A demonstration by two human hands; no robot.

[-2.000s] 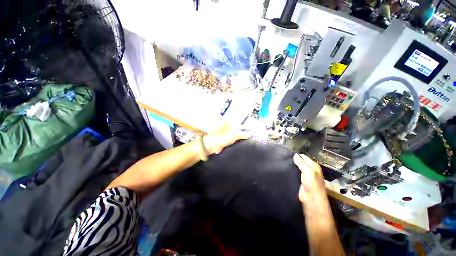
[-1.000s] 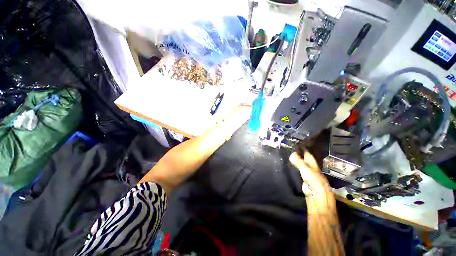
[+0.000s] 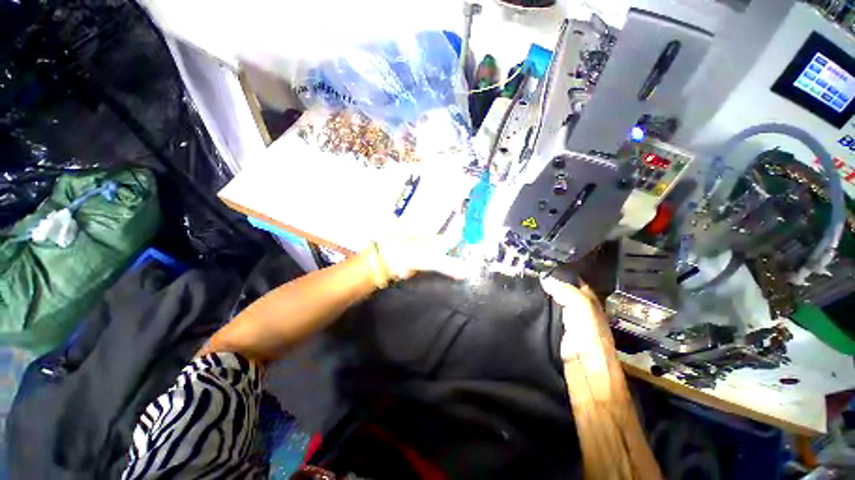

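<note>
The dark garment (image 3: pixel 459 337) is spread over the lap and reaches up under the grey button sewing machine head (image 3: pixel 572 202). My left hand (image 3: pixel 417 258) holds the garment's upper edge, left of the metal clamp (image 3: pixel 516 255). Its fingers are washed out by bright light. My right hand (image 3: pixel 570 298) grips the garment's right edge, just right of and below the clamp, with the thumb on top. The cloth under the clamp is hard to see in the glare.
Thread snips (image 3: pixel 407 195), a coppery button pile (image 3: pixel 361 136) and a clear bluish bag (image 3: pixel 403 80) are on the table left of the head. A turquoise strip (image 3: pixel 478 211) stands beside it. Feeder bowl (image 3: pixel 787 216) and metal feed arm (image 3: pixel 722 354) are right. A green sack (image 3: pixel 84 244) lies far left.
My left hand reached toward the turquoise strip a second ago and has come back down to the garment's edge. My right hand remains near the clamp. The garment's upper edge has shifted slightly.
</note>
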